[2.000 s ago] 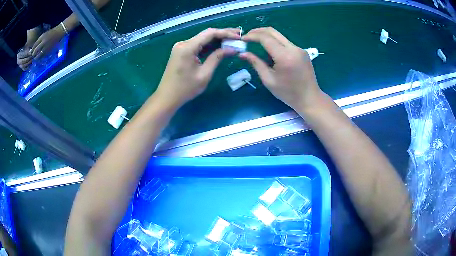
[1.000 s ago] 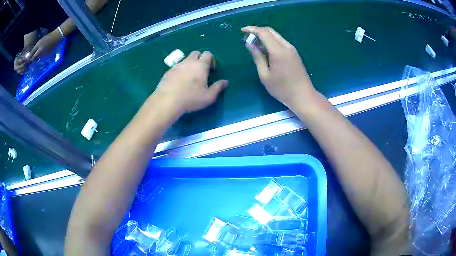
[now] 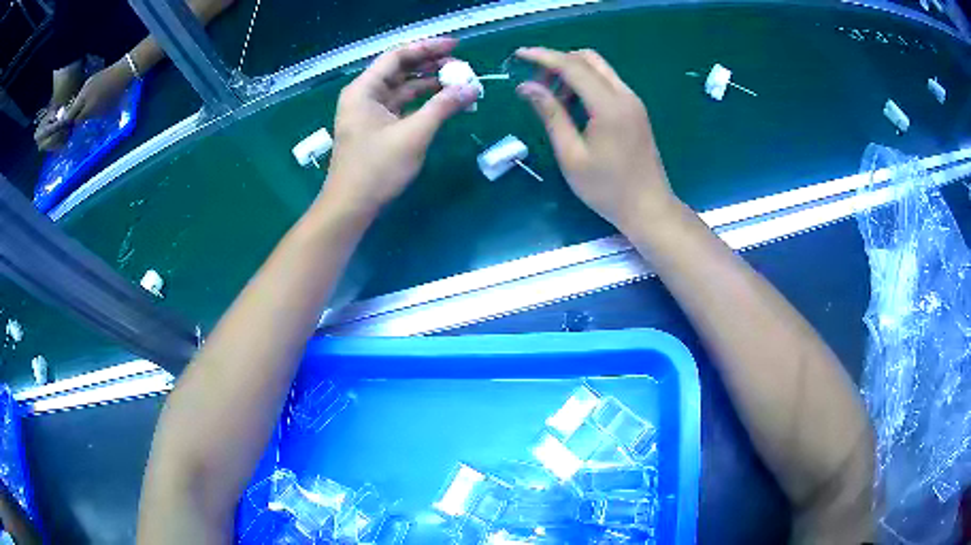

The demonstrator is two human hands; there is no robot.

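Note:
My left hand [image 3: 389, 133] is above the belt, its thumb and fingers pinching a white unit [image 3: 458, 77] whose thin pin points right. My right hand [image 3: 602, 133] is just to the right, fingertips close to the pin. They hold a small see-through piece, seen only as a faint outline, which looks like a clear plastic cover [image 3: 512, 69]. It and the white unit look apart. Another white unit [image 3: 503, 158] with a pin lies on the green belt [image 3: 426, 240] below my hands. Clear covers [image 3: 463, 490] are piled in the blue tray [image 3: 511, 343] nearest me.
More white units lie on the belt, left [image 3: 312, 147] and right [image 3: 719, 82]. The silver belt edge [image 3: 511, 284] runs between tray and belt. A metal post [image 3: 96, 282] slants at left. A clear plastic bag [image 3: 921, 351] lies right. Another person's hands [image 3: 91, 98] work at upper left.
My left hand, empty a second ago, now holds a white unit and has moved up. The units on the belt have shifted left. My right hand has stayed nearly in place.

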